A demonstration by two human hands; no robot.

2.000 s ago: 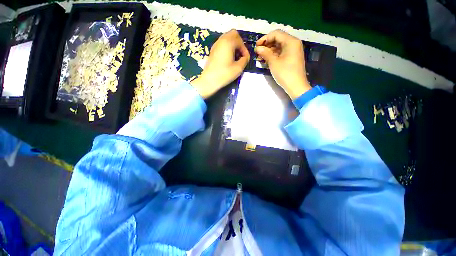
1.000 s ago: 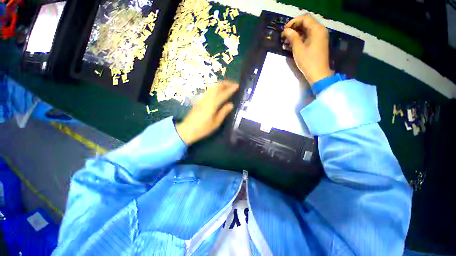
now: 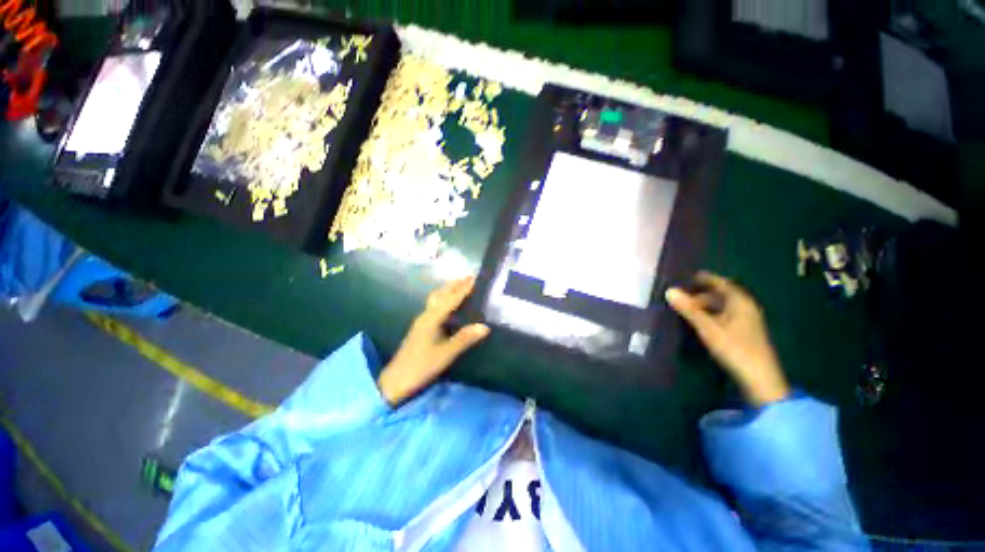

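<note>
The tablet unit [image 3: 597, 232] lies open in a black holding tray [image 3: 700, 205], its large pale panel facing up. A green patch and silvery circuit board parts [image 3: 623, 132] show at its far end. My left hand [image 3: 434, 336] is at the tray's near left edge, fingers apart. My right hand [image 3: 730, 323] is at the tray's right side, near the panel's lower right corner, thumb and fingers a little apart. Nothing shows in either hand. Whether the fingertips touch the tray is hard to tell.
A heap of cream pieces [image 3: 395, 173] lies left of the unit. Beyond it are a black parts tray [image 3: 367, 113] with cream pieces and clear plastic, and another unit [image 3: 111, 108]. Small mixed parts [image 3: 840, 262] lie at right. A pale rail [image 3: 810, 162] runs behind.
My right hand has left the unit's far end and come down to its right side. My left hand has moved slightly lower. The view has shifted, and the circuit board is now uncovered.
</note>
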